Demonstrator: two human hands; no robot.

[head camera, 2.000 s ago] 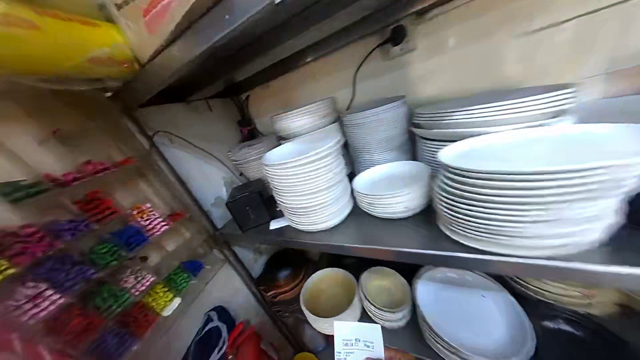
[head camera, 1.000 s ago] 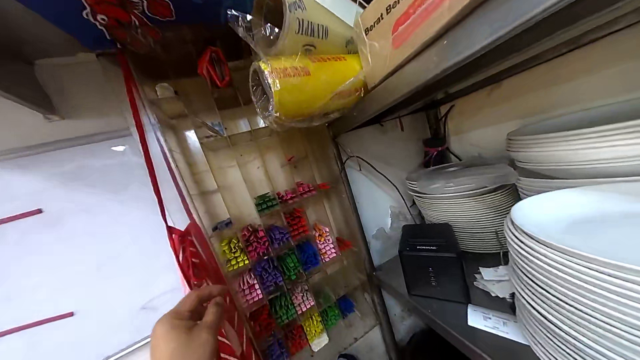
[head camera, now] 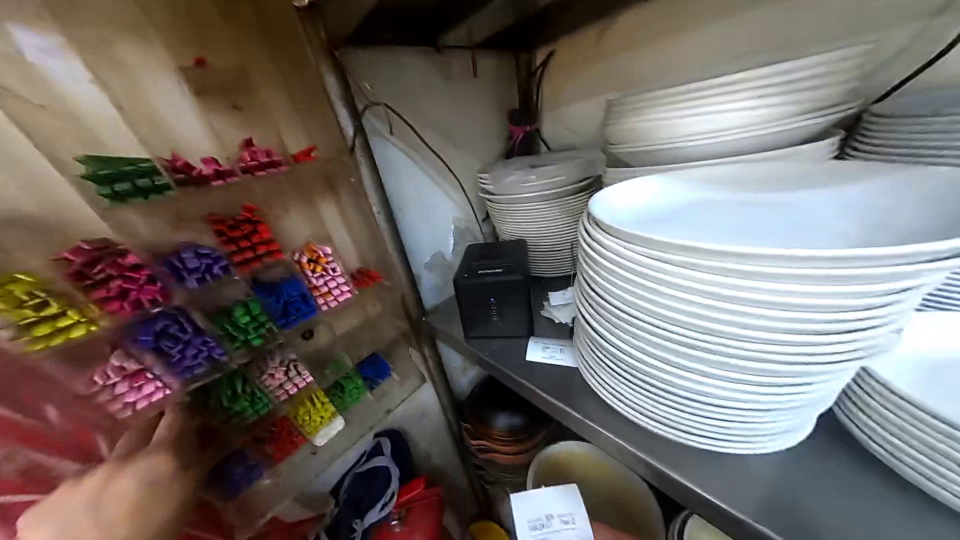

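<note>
My left hand (head camera: 124, 469), blurred, reaches up to the lower left part of a wall board with small compartments of coloured tags. Its fingertips are near the pink-and-white tags (head camera: 133, 382) and the dark green tags (head camera: 238, 396); whether they touch or hold any cannot be told. Purple tags (head camera: 178, 341) sit just above. At the bottom edge, a white printed paper slip (head camera: 551, 514) stands in front of a cream bowl (head camera: 596, 480). Only a bit of my right hand (head camera: 609, 532) shows beside the slip, which it appears to hold.
A metal shelf (head camera: 525, 397) bears a tall stack of white oval plates (head camera: 697, 337), a black printer-like box (head camera: 493, 292) and a smaller plate stack (head camera: 544, 217). Below are dark bowls (head camera: 502, 427), a red bag (head camera: 412, 514) and a dark blue item with white straps (head camera: 367, 480).
The view has turned from the plates toward the tag board. My left hand, out of view two seconds ago, was beside the red cloth one second ago and is now at the lower tag compartments.
</note>
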